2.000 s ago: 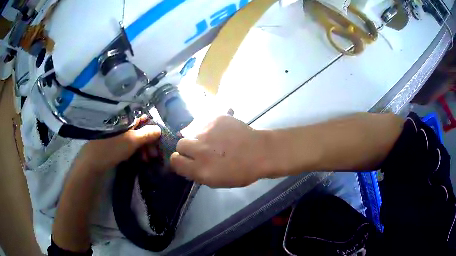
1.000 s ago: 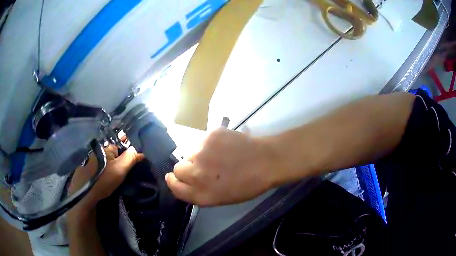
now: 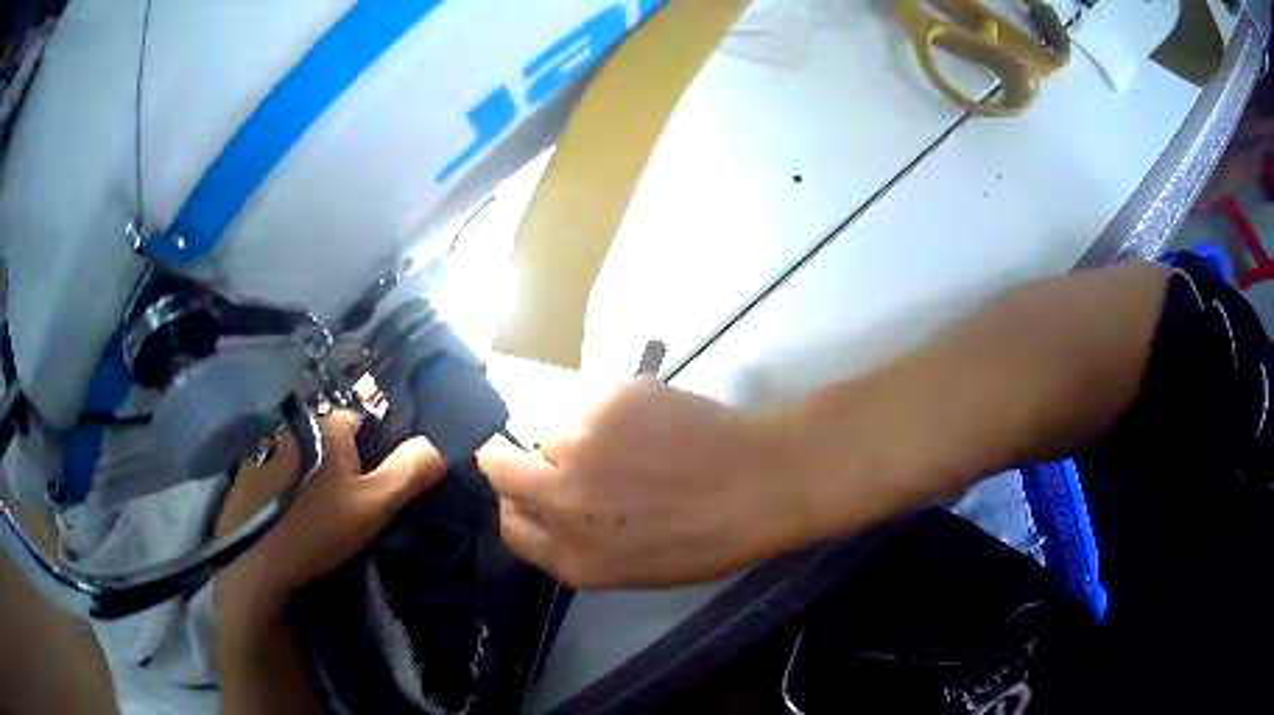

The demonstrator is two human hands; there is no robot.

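Note:
The white sewing machine head (image 3: 301, 182) with a blue stripe stands at the upper left. Its needle area is partly hidden behind metal parts and a grey-blue block (image 3: 454, 405). My left hand (image 3: 315, 503) pinches the black band (image 3: 447, 587) just below this block, partly hidden by the machine's parts. My right hand (image 3: 629, 489) is closed around a thin tool (image 3: 653, 358). The tool's blunt end sticks out above the hand and a fine dark tip shows near the block. Light grey knit fabric (image 3: 154, 650) lies under my left forearm.
A yellow-tan strip (image 3: 594, 182) hangs from the machine head beside the needle area. Yellow-handled shears (image 3: 978, 63) lie at the back of the white table (image 3: 852, 293). A blue basket edge (image 3: 1069, 545) shows below my right forearm. The table's front edge runs diagonally.
The view has shifted closer to the machine head. My left hand has moved slightly right along the black band. A fine dark tip now shows at my right fingers.

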